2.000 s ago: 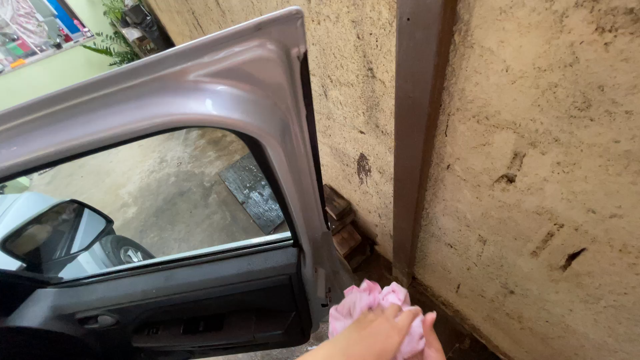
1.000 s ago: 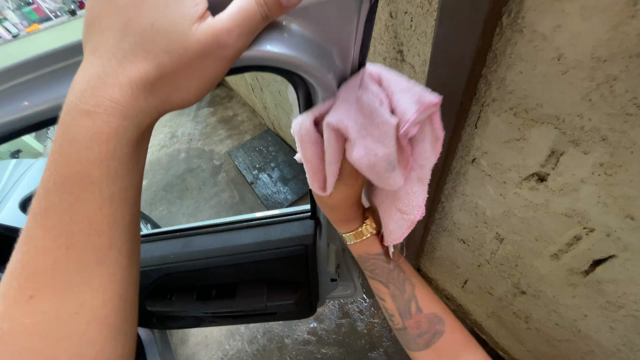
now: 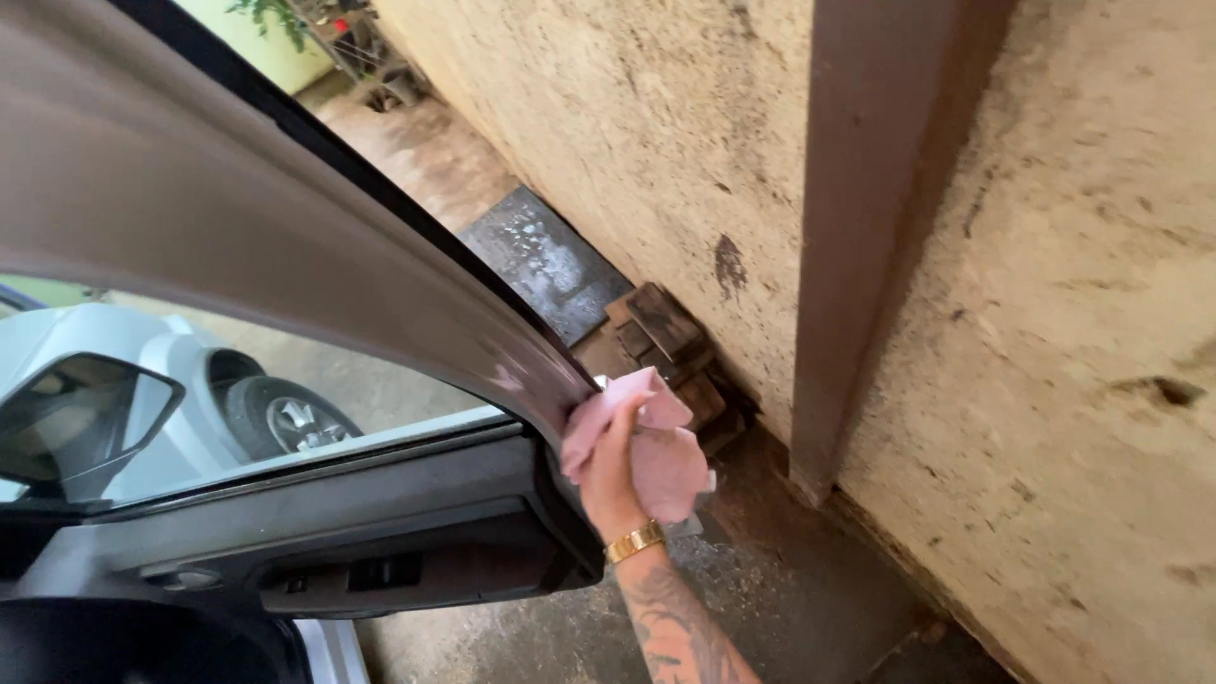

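My right hand (image 3: 613, 480), with a gold bracelet (image 3: 635, 541) at the wrist, holds a pink cloth (image 3: 670, 465). The cloth rests against the rear edge of an opened car door (image 3: 380, 275), just above the height of the inner door panel (image 3: 313, 522). Part of the cloth hangs loose on the right side of the hand, and the folds hide some of the fingers. My left hand is out of the picture.
A rough plastered wall (image 3: 665, 142) and a brown metal post (image 3: 883, 218) stand close on the right. Wooden blocks (image 3: 665, 323) are piled at the wall's foot beside a dark flat panel (image 3: 546, 261). Beyond the door glass is a white car (image 3: 123, 351).
My left hand, in view near the top of the door one second ago, has left the picture. The right hand has moved the cloth down along the door's edge. The view has shifted.
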